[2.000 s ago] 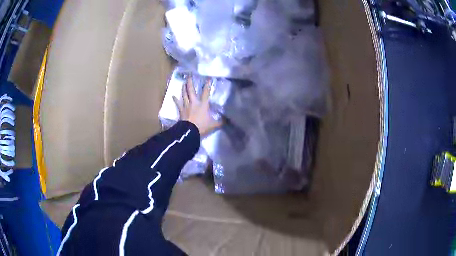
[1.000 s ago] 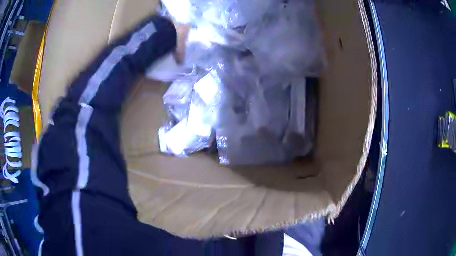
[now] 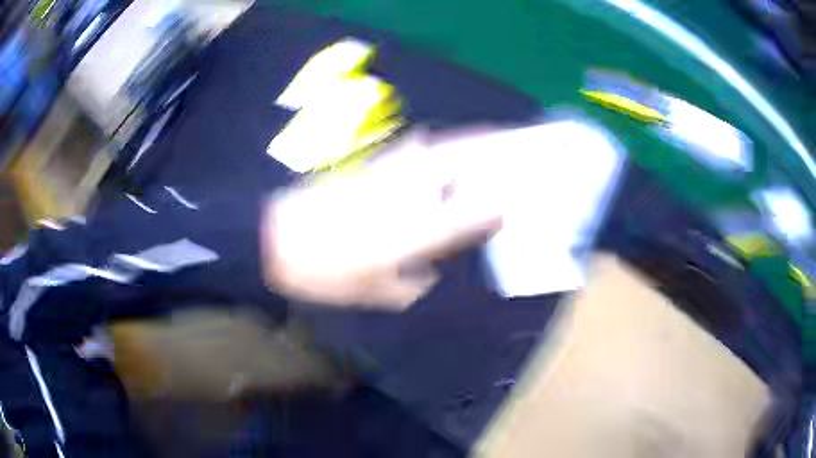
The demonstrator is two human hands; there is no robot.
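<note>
My left hand (image 3: 367,233) reaches in from the left over the black bench mat, blurred and overexposed. Its fingers are on a white piece (image 3: 550,210) that looks like a power bank casing; glare hides its details and the exact grip. The casing is above the mat, close to the upper left edge of the cardboard work mat (image 3: 644,376). My right hand is not in view.
White cells with yellow edges (image 3: 340,112) lie stacked on the black mat (image 3: 224,107) beyond my left hand. Finished cell-and-casing units (image 3: 707,130) lie on the green belt (image 3: 501,45). A cardboard carton (image 3: 215,358) is at lower left, below my sleeve.
The view has swung from the carton of bagged casings to the bench. My left hand has come out of the carton and now has a white casing over the mat.
</note>
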